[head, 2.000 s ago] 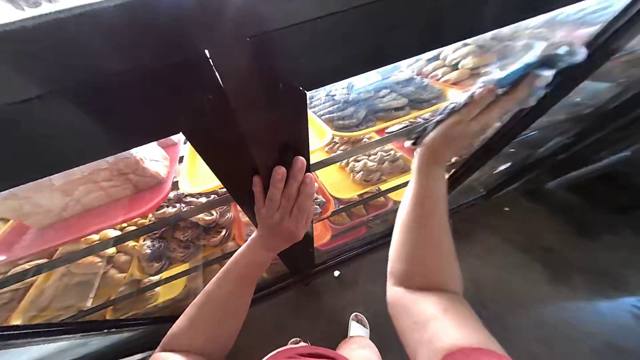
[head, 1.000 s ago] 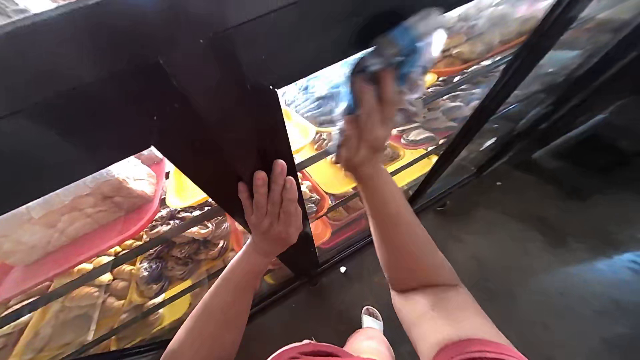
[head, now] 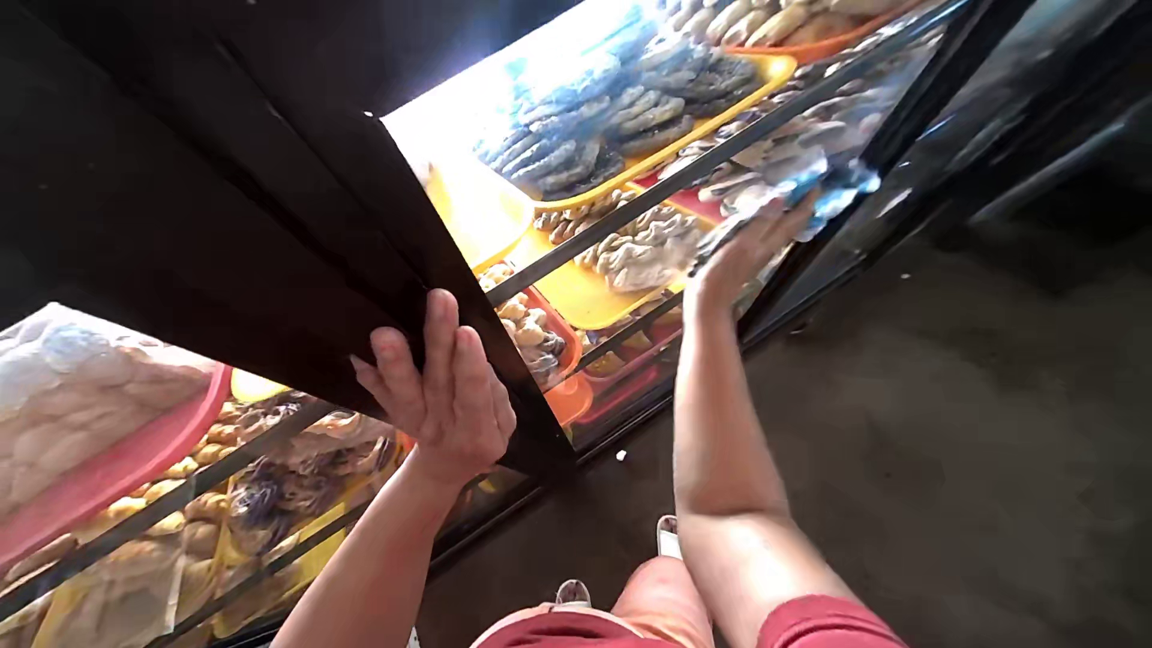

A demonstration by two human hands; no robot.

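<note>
My left hand (head: 445,396) lies with spread fingers against the black frame post (head: 486,333) of a glass-fronted display case and holds nothing. Farther right, my right hand (head: 742,256) presses a crumpled, shiny blue and whitish cloth or plastic wipe (head: 823,193) to the glass, close to the dark edge of the pane. Its fingers are partly hidden by the wipe. Behind the glass are a yellow tray (head: 594,306) of twisted baked goods and another yellow tray (head: 670,162) piled with dark, sugared-looking sticks.
At the left, a pink tray (head: 117,477) holds large pale baked goods above smaller ones. Dark shelf bars (head: 630,220) run across the case. A dark floor (head: 900,468) lies at the right, with a small white scrap (head: 621,455) near the case's base. My shoes show below.
My right hand and the wipe have moved from the upper part of the pane, where they were a second ago, down and right to its lower right. My left hand stays on the post.
</note>
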